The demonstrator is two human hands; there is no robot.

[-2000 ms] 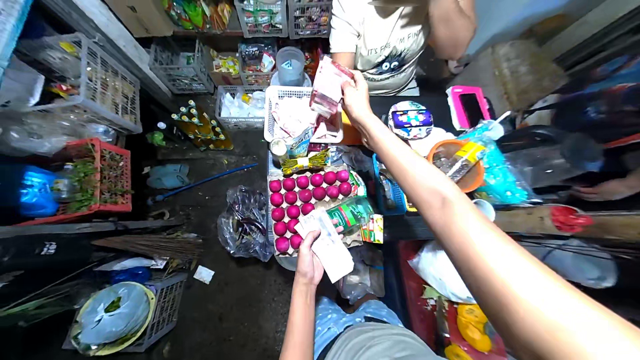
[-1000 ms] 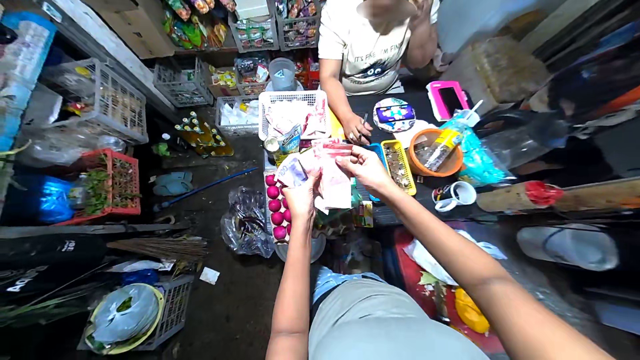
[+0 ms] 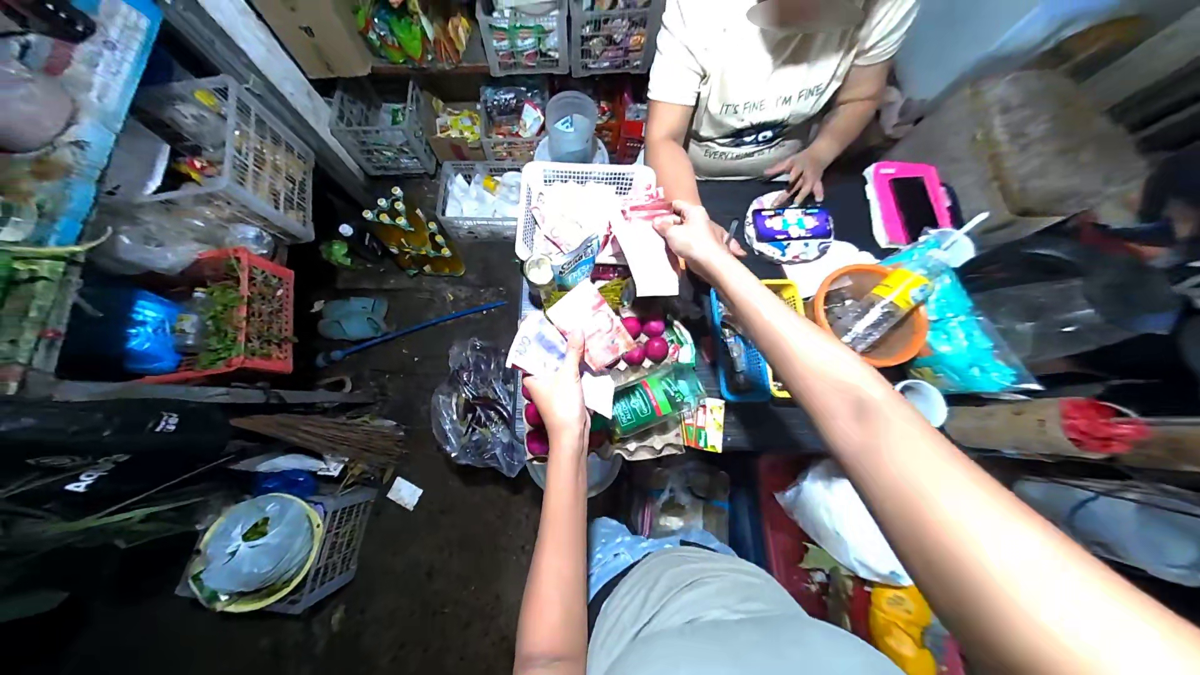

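Note:
Banknotes [image 3: 592, 323] and some pale paper are gripped in my left hand [image 3: 562, 389], above an egg tray of magenta eggs [image 3: 656, 349]. My right hand [image 3: 692, 234] holds a reddish banknote [image 3: 647, 210] with white paper [image 3: 651, 262] hanging below it. That hand is at the right edge of a white plastic basket [image 3: 586, 173] that holds papers. A green-labelled bottle [image 3: 656, 398] lies on the tray beside my left hand. Part of the tray is hidden by the notes. Across from me sits a person in a printed T-shirt [image 3: 764, 94], one hand beside a phone [image 3: 793, 225].
An orange bowl [image 3: 914, 347] with a bottle, a blue basket [image 3: 741, 375] and a white mug [image 3: 923, 398] stand on the right. Bagged dark produce [image 3: 478, 412] lies left of the egg tray. Crates [image 3: 267, 169] and glass bottles [image 3: 412, 230] stand further left.
My hands were together over the eggs one second ago; now they are apart, the right one further up by the white basket. The seated person's hand has moved from near my hands to the phone.

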